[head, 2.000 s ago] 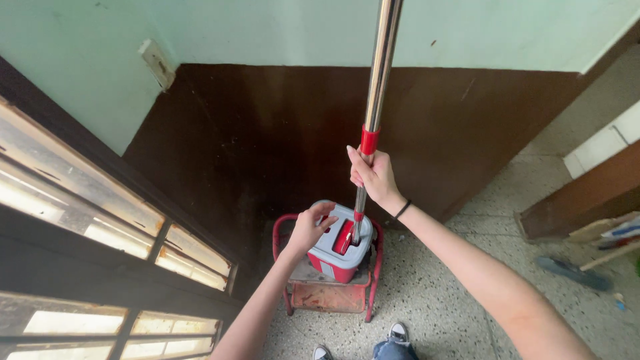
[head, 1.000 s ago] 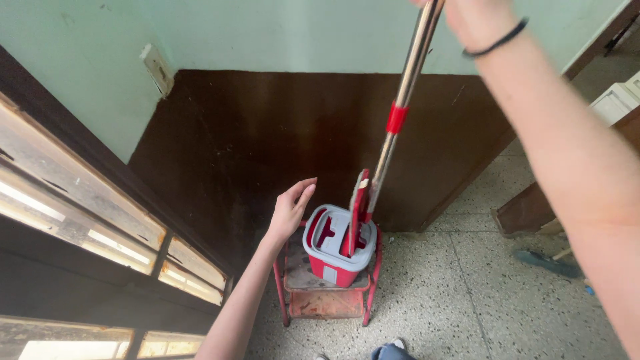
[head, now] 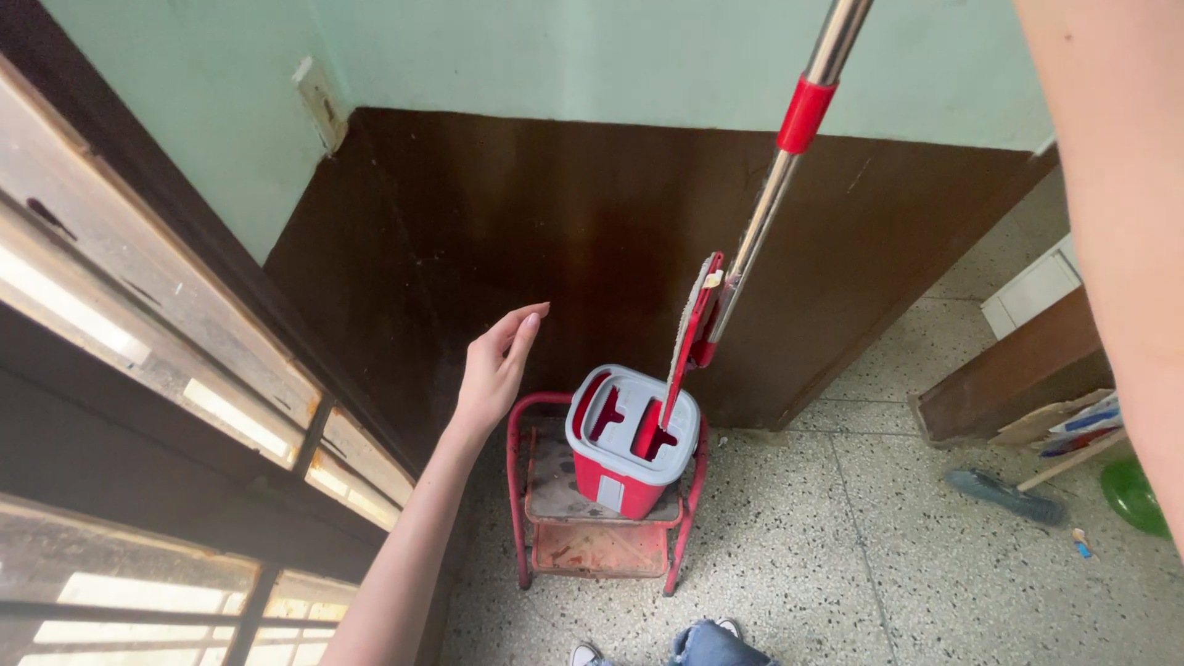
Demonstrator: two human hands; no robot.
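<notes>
A flat mop with a steel telescopic handle (head: 766,208) and red collar slants down from the top edge. Its red head (head: 689,342), with a pale pad on its left face, stands nearly upright, the lower end in the right slot of a red and grey mop bucket (head: 632,495). The bucket rests on a red metal step stool (head: 546,495). My left hand (head: 499,370) is raised to the left above the bucket, touching nothing, fingers loosely together and slightly bent. Of my right arm only the forearm shows at the right edge; the hand is beyond the frame.
Barred windows (head: 213,398) run along the left. Behind the stool is a wall painted brown below (head: 555,231) and pale green above, bearing a switch plate (head: 321,104). On the speckled floor at right lie a brush head (head: 1006,498) and a green round object (head: 1136,495).
My right hand, two seconds ago low on the mop handle, has gone up and out of view. The mop head has risen from the bucket and now stands on edge. My left hand has left the bucket.
</notes>
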